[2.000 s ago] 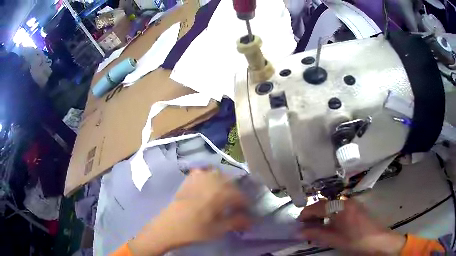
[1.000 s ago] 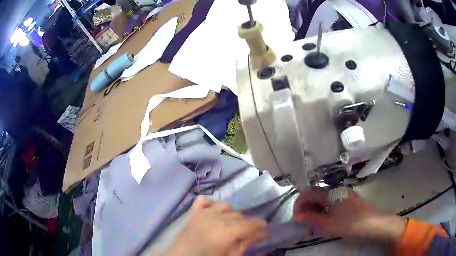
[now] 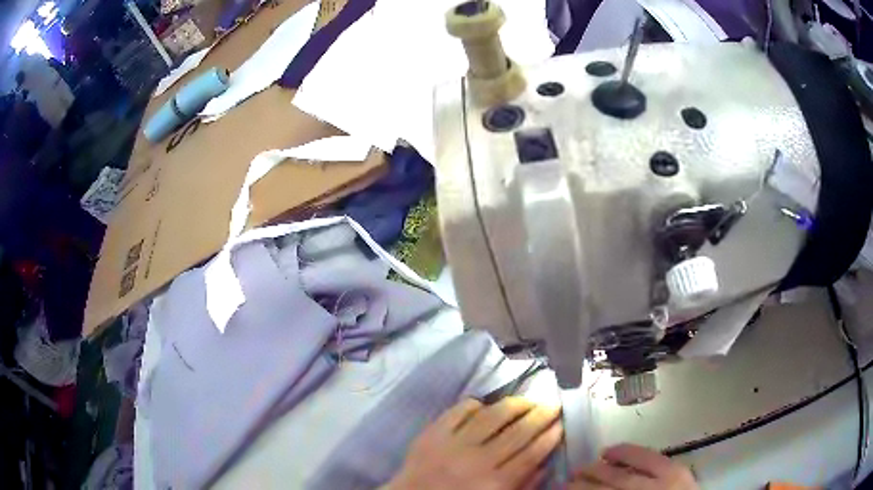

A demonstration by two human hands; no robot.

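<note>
Grey-lilac cloth [image 3: 392, 421] runs up to the needle area of the off-white sewing machine [image 3: 603, 201]. My left hand [image 3: 488, 445] lies flat on this cloth, fingers pointing at the needle area, just left of the lit spot. My right hand [image 3: 632, 469] is low at the bottom edge, partly cut off, beside a pale strip of cloth below the needle; its fingertips are curled and I cannot tell whether they grip it. The needle and presser foot are mostly hidden behind the machine head. More grey-lilac pieces [image 3: 230, 354] lie folded and crumpled at the left.
A narrow white strip [image 3: 239, 206] loops over the cloth and the cardboard [image 3: 163, 230]. A light blue roll [image 3: 187, 103] lies on the cardboard. White pieces [image 3: 383, 67] and dark purple cloth [image 3: 325, 43] lie behind. A green patterned scrap [image 3: 418, 239] touches the machine head.
My left hand has moved right and now lies flat near the needle. My right hand has moved down from the needle area to the bottom edge. The view has shifted slightly.
</note>
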